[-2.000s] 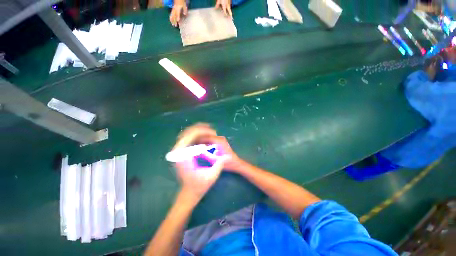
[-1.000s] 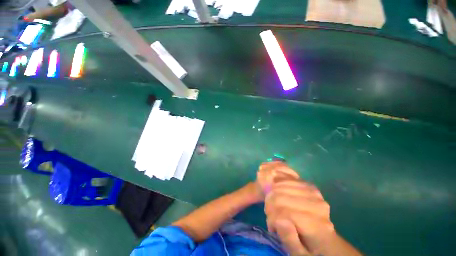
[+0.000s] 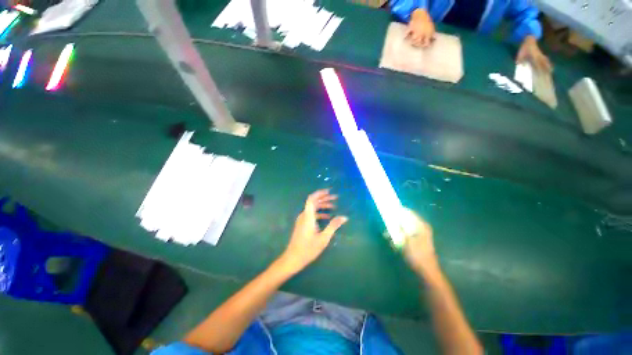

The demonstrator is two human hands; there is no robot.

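My right hand [image 3: 418,243] is closed on the near end of a glowing LED light bar [image 3: 375,173], white-blue, which points away from me over the green bench. Its far end meets or overlaps, in view, a second lit bar [image 3: 339,99] with a pink and violet glow on the conveyor; whether they touch I cannot tell. My left hand [image 3: 316,227] is empty, fingers apart, over the bench left of the held bar. A pile of white strips [image 3: 197,191] lies fanned on the bench left of my left hand.
A grey metal post [image 3: 190,69] stands beyond the pile. Across the conveyor are a second heap of white strips [image 3: 294,22], a tan sheet [image 3: 421,55] under a person's hand, and a pale block [image 3: 590,105]. Several lit bars lie far left. Blue stools stand lower left.
My hands were together; now they are apart, the left empty and the right holding a lit bar out towards the conveyor. The view has shifted, bringing the person opposite into sight.
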